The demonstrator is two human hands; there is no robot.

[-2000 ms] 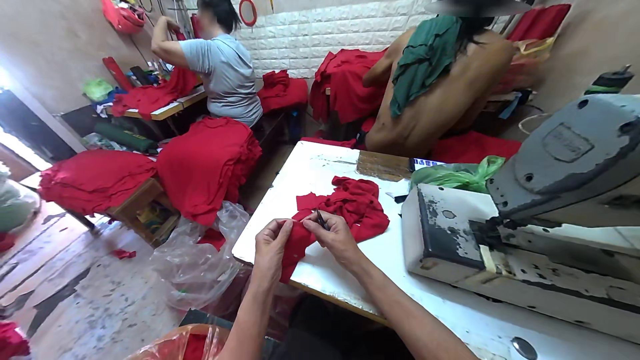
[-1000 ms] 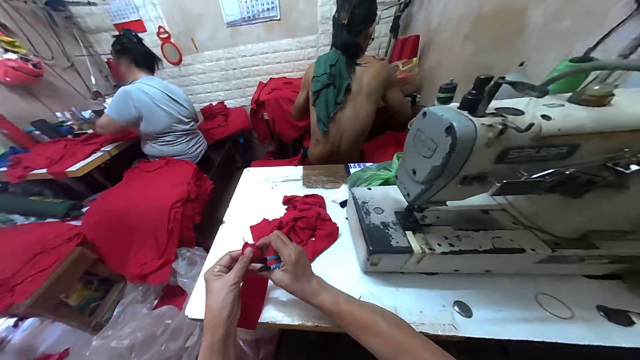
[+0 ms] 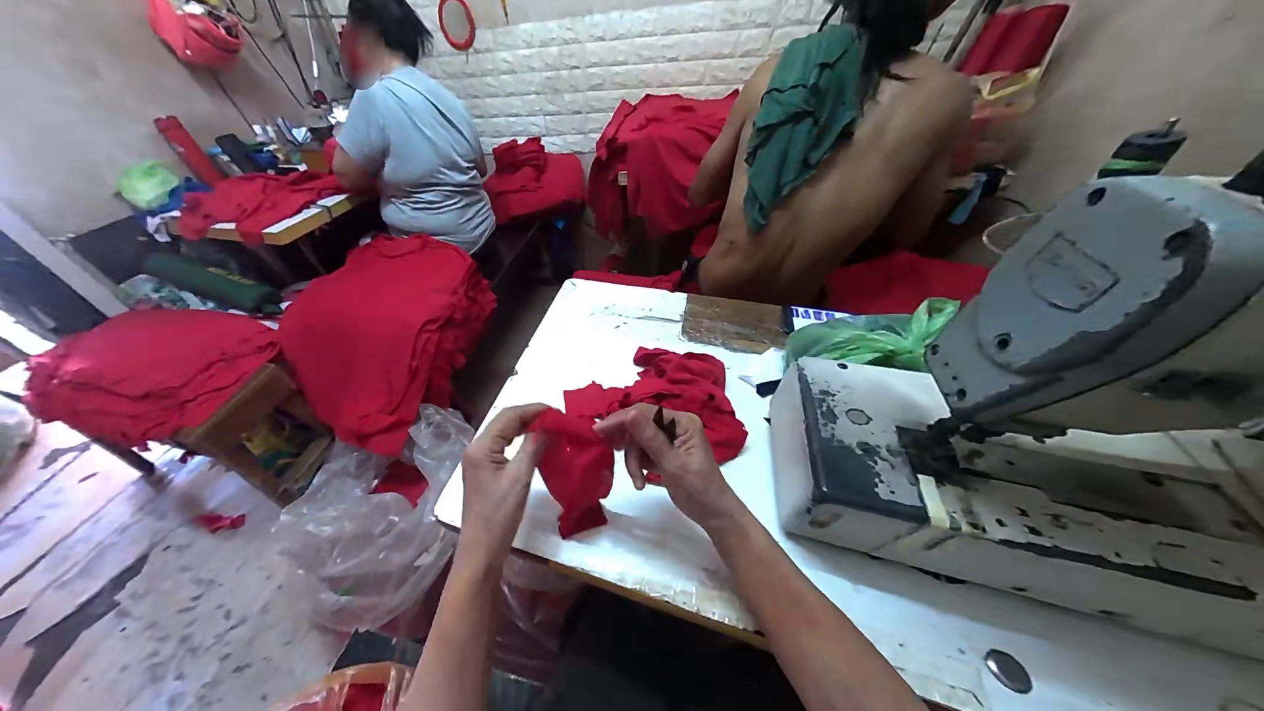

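My left hand (image 3: 504,459) pinches the top of a piece of red fabric (image 3: 580,472), which hangs down over the near left part of the white table (image 3: 553,331). Just to its right, my right hand (image 3: 667,454) has curled fingers around a small dark tool (image 3: 665,425), of which only the end shows; its kind cannot be told. Behind my right hand, a crumpled heap of red fabric (image 3: 706,390) lies on the tabletop, partly hidden by the fingers.
An industrial sewing machine (image 3: 1086,286) stands at the right, beside a green plastic bag (image 3: 879,341). Stacks of red fabric (image 3: 385,326) and clear plastic bags (image 3: 365,543) are at the left. Two people work beyond the table, one in a grey shirt (image 3: 425,148), one with a green cloth (image 3: 805,118) over a shoulder.
My hands have moved slightly apart, and the red piece now hangs from my left hand. In the frame from one second ago both hands were close together at the fabric. The view has swung.
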